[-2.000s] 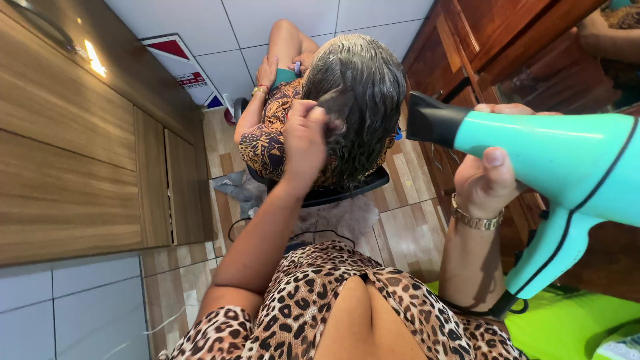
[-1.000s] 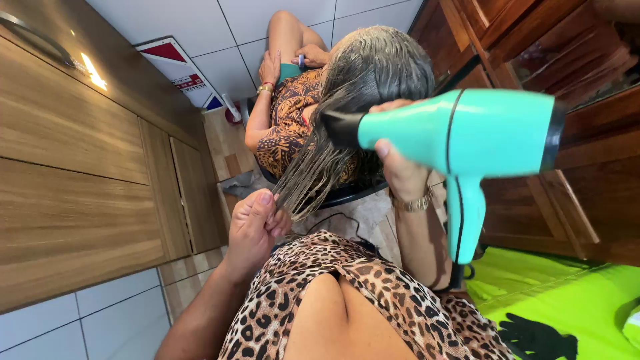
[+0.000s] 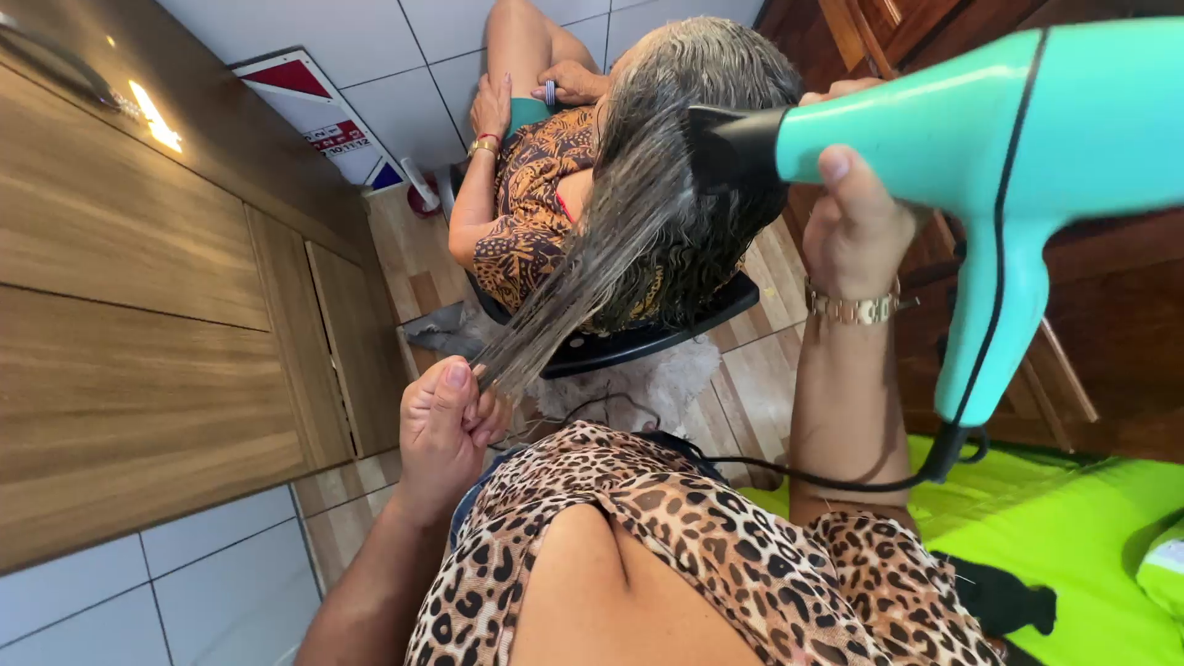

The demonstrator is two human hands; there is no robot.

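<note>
My left hand [image 3: 453,412] pinches the ends of a lock of damp hair [image 3: 592,250], pulled taut toward me from the head of a person seated on a black chair [image 3: 647,338]. My right hand [image 3: 856,217] grips the turquoise hair dryer [image 3: 911,139] around its barrel, the fingers partly hidden behind it. The dryer's black nozzle [image 3: 735,148] points at the lock near the head, so close that I cannot tell whether it touches. Its handle hangs down on the right, and a black cord [image 3: 823,481] runs from it across in front of me.
Wooden cabinets [image 3: 129,370] stand on the left and dark wooden furniture [image 3: 1110,351] on the right. A bright green cloth [image 3: 1091,518] with a black glove [image 3: 1004,592] lies at lower right. A fluffy grey rug [image 3: 675,375] lies under the chair. A framed sign [image 3: 319,116] leans at the wall.
My left hand has gone from the seated person's head down to the ends of a lock, now drawn taut. The dryer's nozzle, apart from the hair two seconds ago, is now at the lock.
</note>
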